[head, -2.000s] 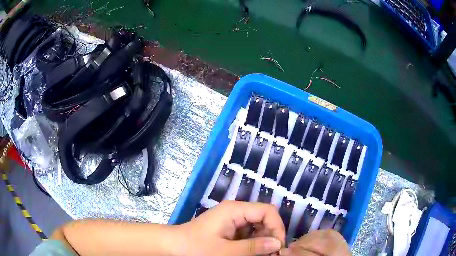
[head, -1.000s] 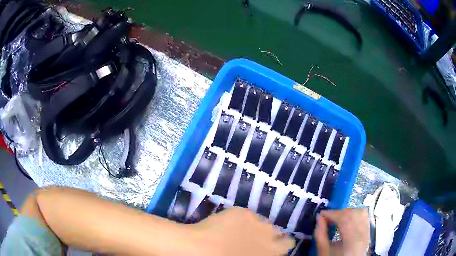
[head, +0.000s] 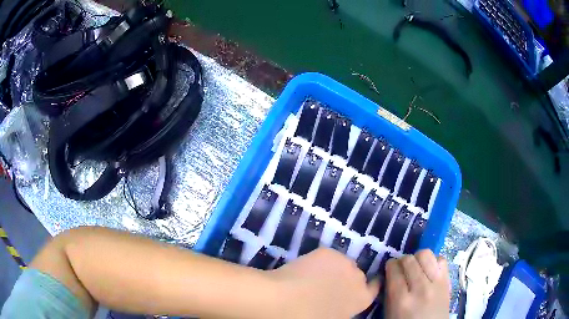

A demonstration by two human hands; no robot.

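Note:
The blue tray (head: 450,187) holds slanted rows of black slider pieces (head: 333,185) with small fittings at their upper ends and white strips between them. My left hand (head: 327,281) is over the lower part of the tray, fingers curled, knuckles up. My right hand (head: 417,283) is beside it at the tray's lower right, fingers bent down, its lower part cut off by the frame edge. The fingertips of both hands are close together over dark pieces. What they hold, if anything, is hidden.
Black headbands (head: 118,118) are piled at the left on silvery sheeting (head: 218,93), with a clear bag (head: 25,140). A white bundle (head: 480,274) and a small blue box (head: 518,293) are at right. The green belt (head: 274,31) behind carries a loose headband (head: 437,34) and wire scraps.
My left hand has moved right, closer to my right hand. My right hand has gone from a pinch with spread fingers to fingers bent down together. The view has shifted slightly.

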